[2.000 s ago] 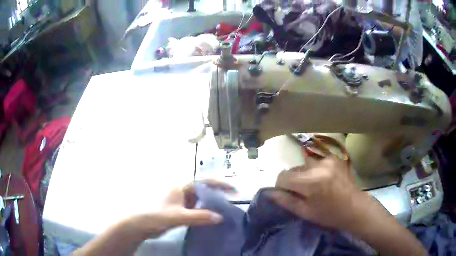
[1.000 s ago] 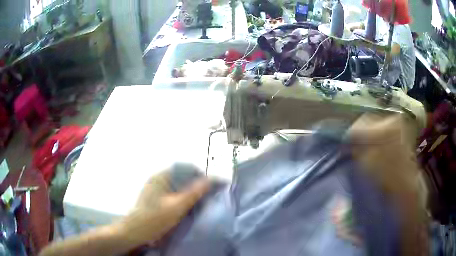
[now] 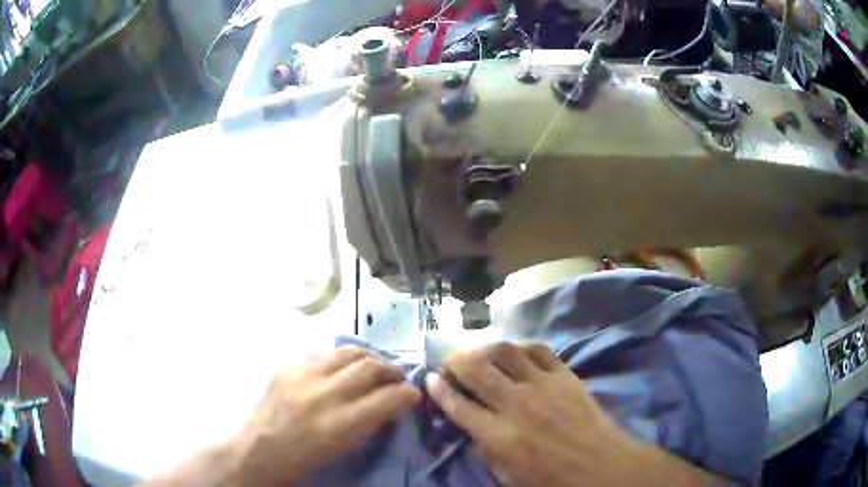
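The blue-grey garment [image 3: 666, 342] lies in folds on the machine bed, right of and in front of the needle. My left hand [image 3: 328, 409] pinches its edge just in front of the needle plate [image 3: 390, 319]. My right hand [image 3: 519, 399] grips the cloth beside it, with the fingertips of both hands nearly touching. The presser foot and needle [image 3: 431, 312] are just beyond my fingertips, under the left end of the beige sewing machine head [image 3: 609, 181]. Whether cloth lies under the foot is unclear.
Orange scissors handles [image 3: 666, 261] show behind the cloth under the machine arm. A parts tray [image 3: 846, 357] is at the right end of the white table [image 3: 190, 314]. Red cloth [image 3: 81, 295] lies left of the table. A pale curved piece [image 3: 322, 293] stands left of the head.
The garment was lifted and spread between my hands, and now lies lower on the machine bed. Both hands have come together in front of the needle. The view has moved closer to the machine.
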